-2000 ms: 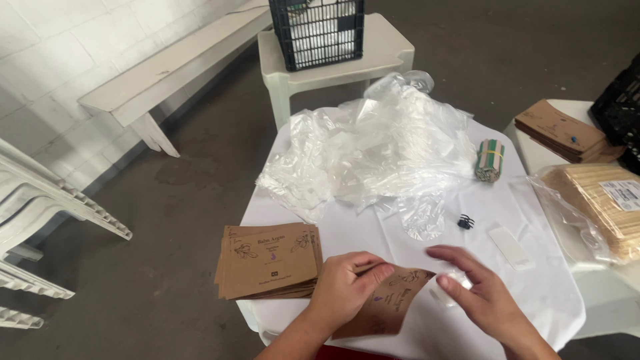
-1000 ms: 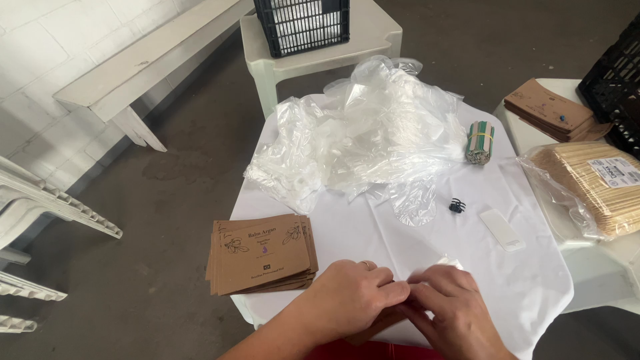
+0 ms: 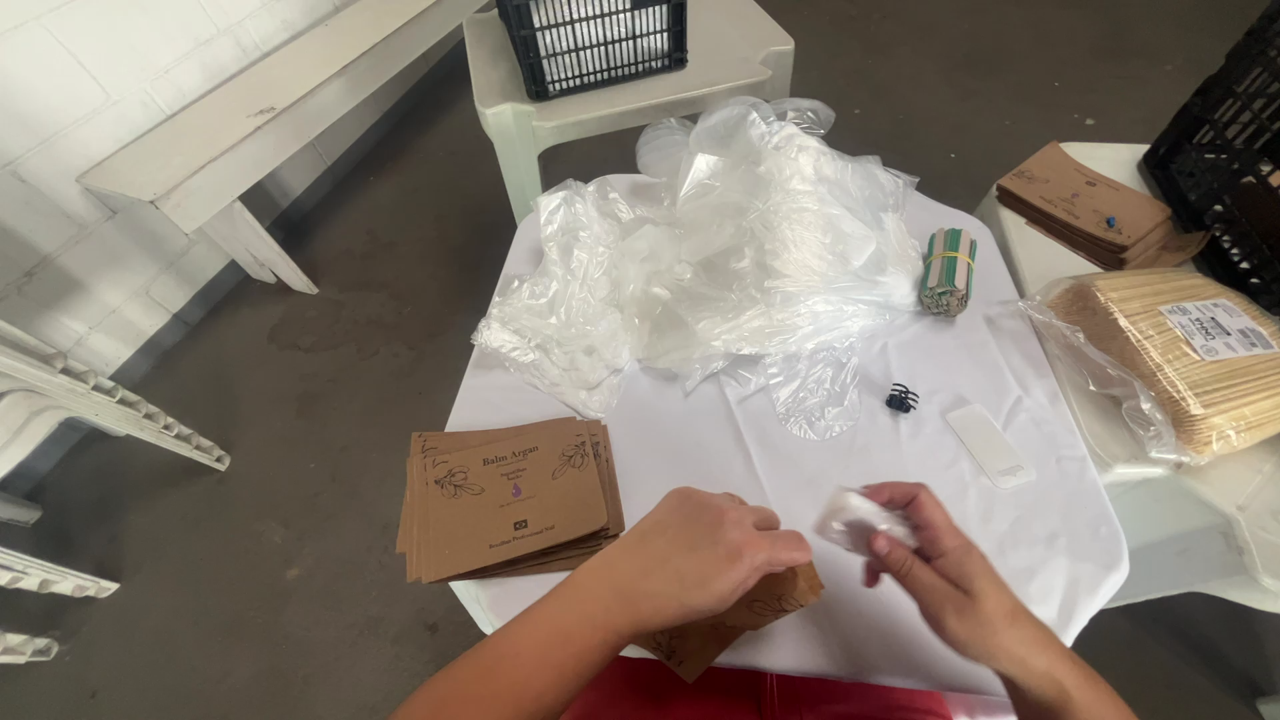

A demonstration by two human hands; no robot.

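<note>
My left hand [image 3: 715,555] grips a printed brown kraft-paper packet [image 3: 745,620] near the front edge of the white-covered table [image 3: 700,440]. In my right hand [image 3: 925,560], just to the right, is a small crumpled piece of clear plastic [image 3: 865,520], held between thumb and fingers. A stack of like kraft packets [image 3: 520,500] lies left of my left hand. Beyond both hands spreads a heap of clear plastic bags [image 3: 740,250]. A small dark claw clip [image 3: 901,398] and a flat white strip [image 3: 988,445] rest on the cloth, past my right hand.
A banded green and beige bundle [image 3: 948,270] stands at the table's right. Further right are a bag of wooden sticks [image 3: 1170,350], more kraft packets [image 3: 1085,205] and a black crate [image 3: 1220,150]. Another crate [image 3: 600,45] sits on a white stool [image 3: 640,100]; a bench [image 3: 270,110] lines the wall.
My hands were together a second ago; now they are apart. The right one has moved right and holds crumpled clear plastic, while the left keeps the kraft packet.
</note>
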